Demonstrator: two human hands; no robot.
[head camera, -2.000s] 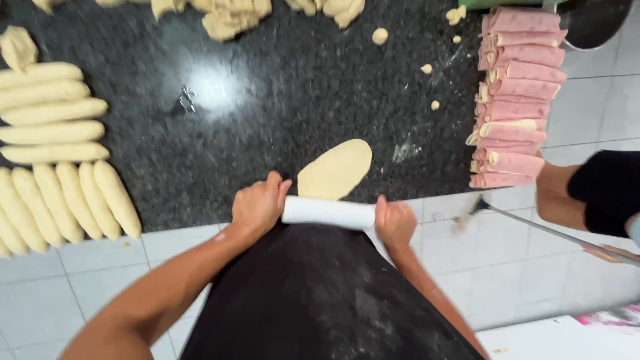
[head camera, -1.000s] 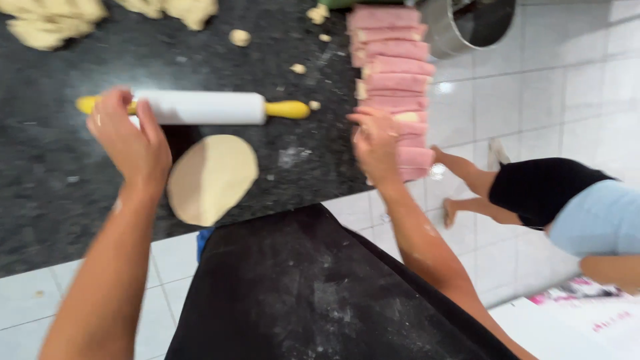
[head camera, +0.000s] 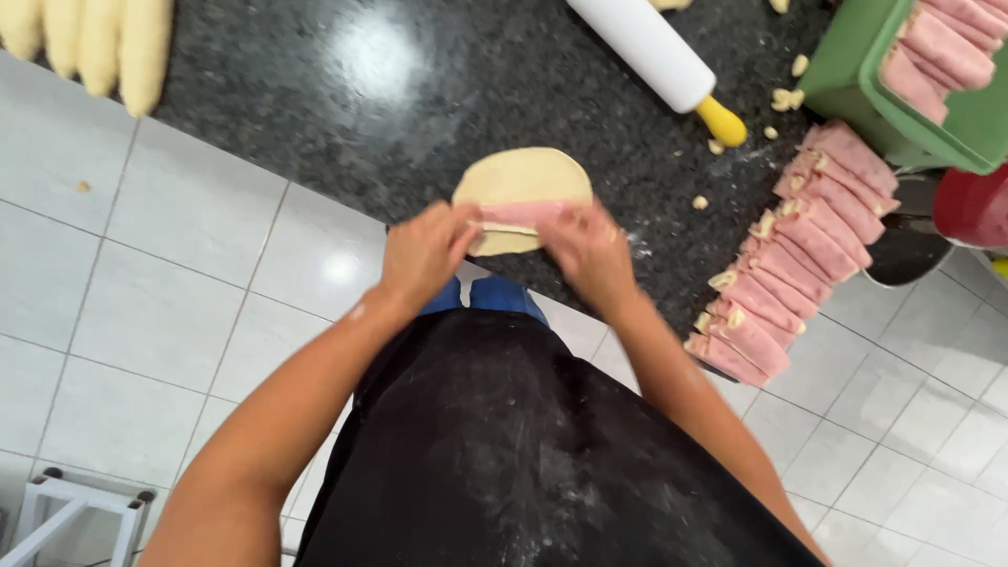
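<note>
A flat oval of dough (head camera: 524, 175) lies on the dark granite countertop near its front edge. Across its lower part sits a rolled slice of ham (head camera: 520, 213) with a pale strip along its near side. My left hand (head camera: 429, 244) pinches the left end of the roll, and my right hand (head camera: 591, 248), slightly blurred, has its fingers on the right end. Beyond them, at the upper right, rests a white rolling pin (head camera: 650, 55) with a yellow handle, touched by neither hand.
Stacked ham rolls (head camera: 787, 260) line the counter's right edge beside a green plastic container (head camera: 850, 79) holding more. Shaped dough logs (head camera: 102, 47) lie at the upper left. Small dough scraps (head camera: 786, 99) dot the granite countertop (head camera: 299, 110). A white metal frame (head camera: 83, 500) stands on the tiled floor.
A second ago my left hand was at the rolling pin and my right at the ham stack; now both are at a ham roll on the dough. The view has shifted.
</note>
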